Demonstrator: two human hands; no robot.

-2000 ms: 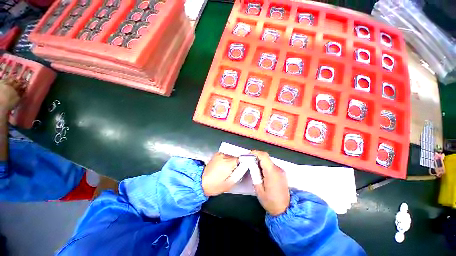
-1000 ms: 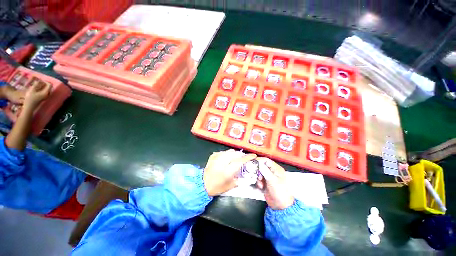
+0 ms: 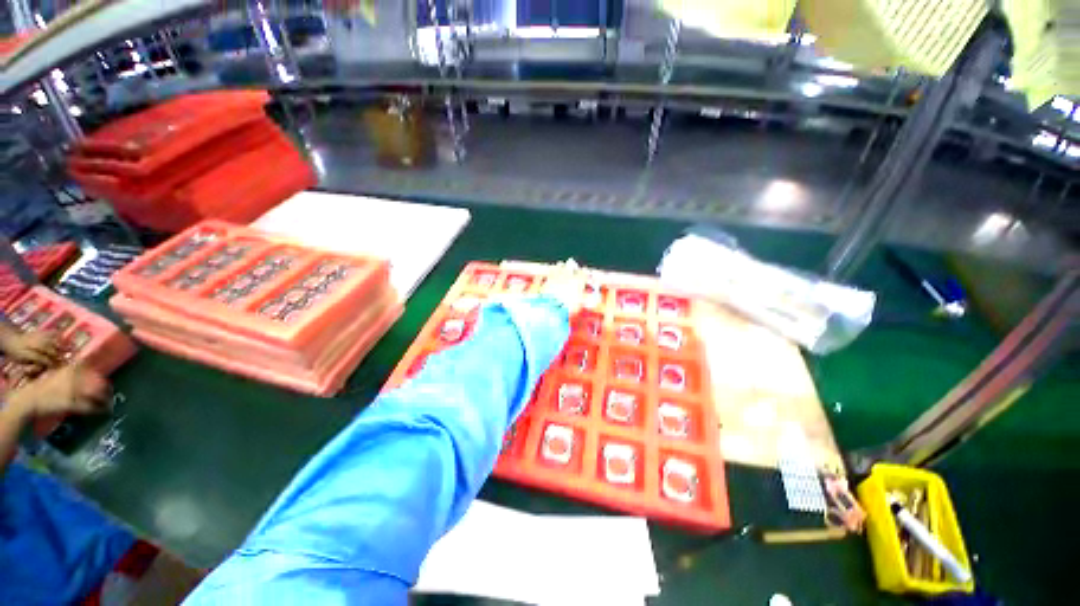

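Observation:
My left hand (image 3: 572, 284) is small and blurred at the far row of the red-orange foam tray (image 3: 718, 474), at the end of the outstretched blue sleeve. Its fingers are over pockets there, and I cannot tell whether it holds anything. The sleeve hides the tray's left and middle pockets. Silver-grey ring-shaped metal parts, such as one in the near right corner pocket (image 3: 679, 479), sit singly in the visible pockets. My right hand is out of the picture. The white paper sheet (image 3: 545, 556) lies in front of the tray.
Stacked foam trays (image 3: 261, 320) stand left, with a white board (image 3: 403, 225) behind. A yellow bin (image 3: 882, 533) with pen-like tools, orange-pink handles (image 3: 843, 503) and a gridded strip (image 3: 803, 483) lie right. A plastic bag (image 3: 770, 290) lies beyond. Another person's hands (image 3: 53, 385) work at far left.
My hands were together in front of the tray, around a silver ring part. My left hand has moved forward to the far row, and my right hand has left the picture. The view has tilted up.

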